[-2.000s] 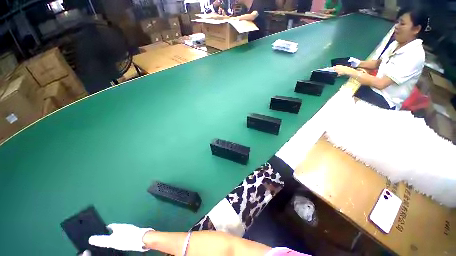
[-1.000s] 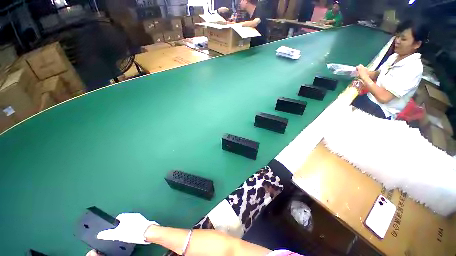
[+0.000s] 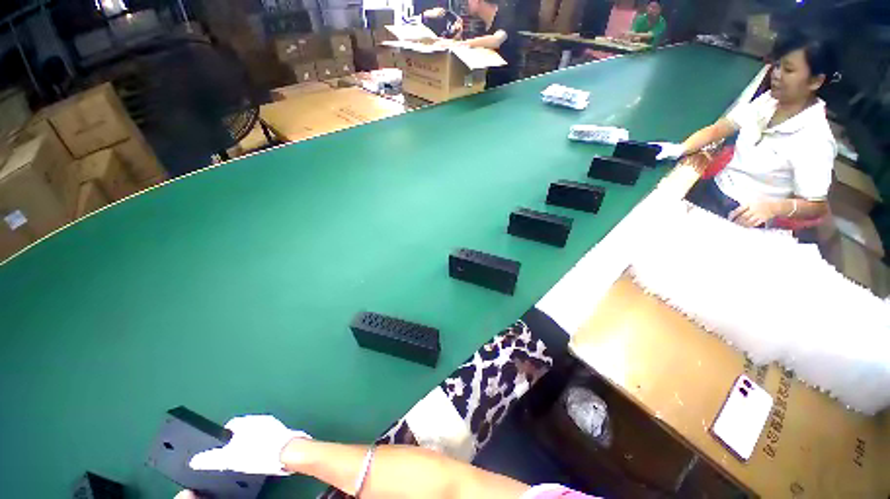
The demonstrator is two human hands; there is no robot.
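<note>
A black unit (image 3: 181,443) is at the lower left, its flat face with small holes turned up. My right hand (image 3: 249,446), in a white glove, lies over its right part, thumb and fingers on the flat face. Of my left hand (image 3: 185,495) only a bare fingertip shows at the bottom edge, by the unit's lower side; the rest is out of the picture. Another black unit (image 3: 98,487) is cut off at the bottom left. A black unit with a perforated top (image 3: 395,336) stands on the green belt (image 3: 244,253) ahead of my right hand.
Several more black units (image 3: 483,271) stand in a row up the belt. A seated person (image 3: 781,146) touches the farthest one. Wrapped packs (image 3: 598,134) lie beyond. Right: a white sheet stack (image 3: 771,292) and a phone (image 3: 744,417) on cardboard. Leopard-print cloth (image 3: 498,375) hangs by the belt edge.
The row of units has shifted up and right along the belt. Another unit has come in at bottom left. The seated person has set down a wrapped pack and reached to the farthest unit.
</note>
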